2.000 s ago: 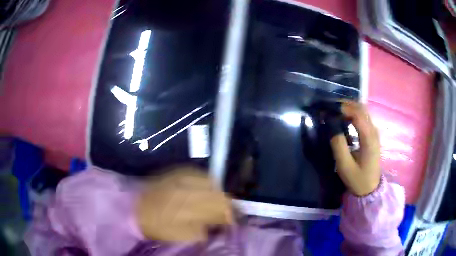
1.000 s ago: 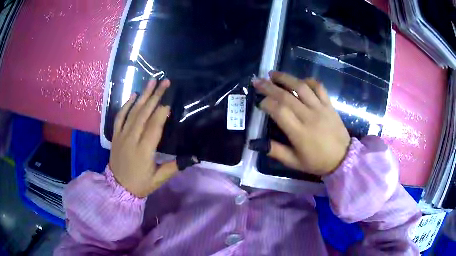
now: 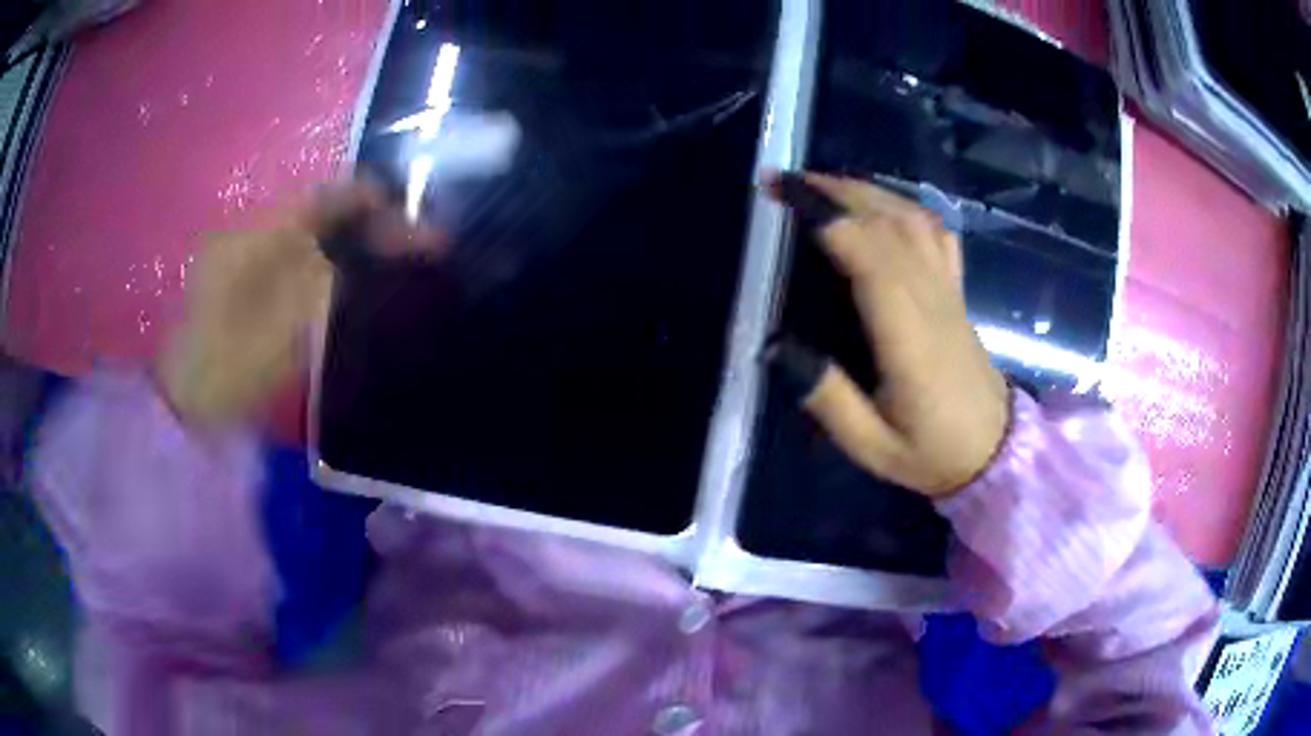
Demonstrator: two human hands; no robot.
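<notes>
Two dark tablets lie side by side, the left tablet and the right tablet, with pale edges between them. Wrinkled glare lines of clear film show on the right one. My left hand is blurred at the left tablet's left edge, a black finger cot over the glass; whether it holds anything is unclear. A blurred whitish patch shows on the left tablet's upper left. My right hand is open over the right tablet's left part, black-capped thumb and finger apart, fingertips by the seam.
A pink-red mat lies under the tablets. Stacked tablets with layered pale edges stand at the right, and more layered edges show at the far left. A white label with black print is at lower right. Blue material shows below the bench edge.
My left hand has moved left and up from the left tablet's lower part to its left edge. The white barcode label no longer shows near the seam. My right hand's fingers have spread slightly.
</notes>
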